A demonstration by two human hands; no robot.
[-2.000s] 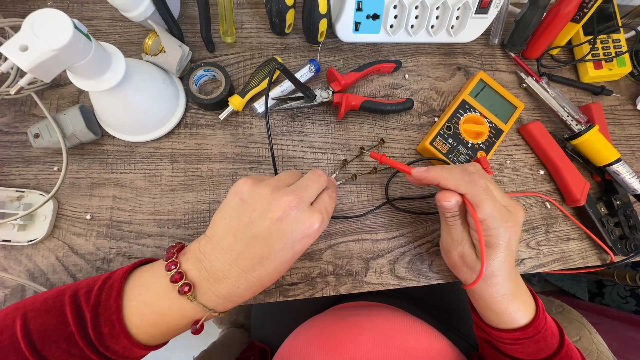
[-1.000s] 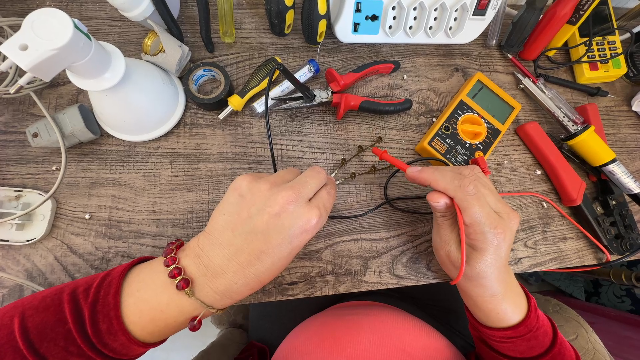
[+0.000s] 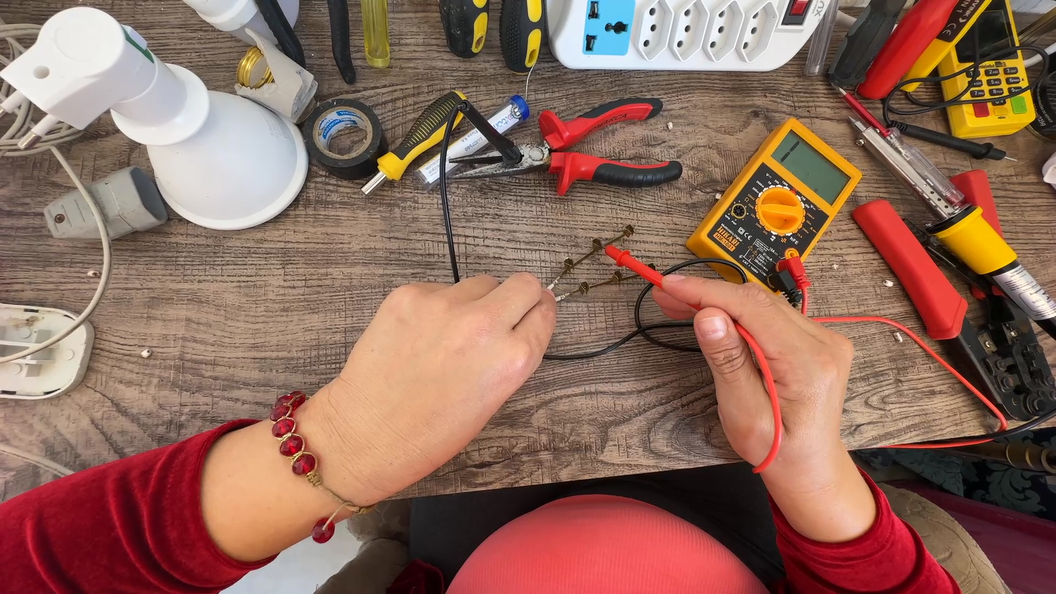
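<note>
My left hand, palm down with fingers closed, pinches the near ends of two thin brass contact strips; its fingertips are hidden. My right hand grips a red multimeter probe between thumb and fingers, with its tip close to the upper strip; touching or apart, I cannot tell. A red lead loops over this hand. The yellow digital multimeter lies behind it with leads plugged in. Long-nose pliers with red and black handles rest beyond the strips, and a black lead runs down to my left hand.
At the left are a white lamp-shaped fitting, a grey connector and black tape. A screwdriver lies by the pliers. A white power strip is at the back. Right: a soldering iron and a red-handled crimping tool.
The red probe and my right hand have shifted slightly, the probe tip moving a little away from where it was along the upper strip. My left hand stays in nearly the same place.
</note>
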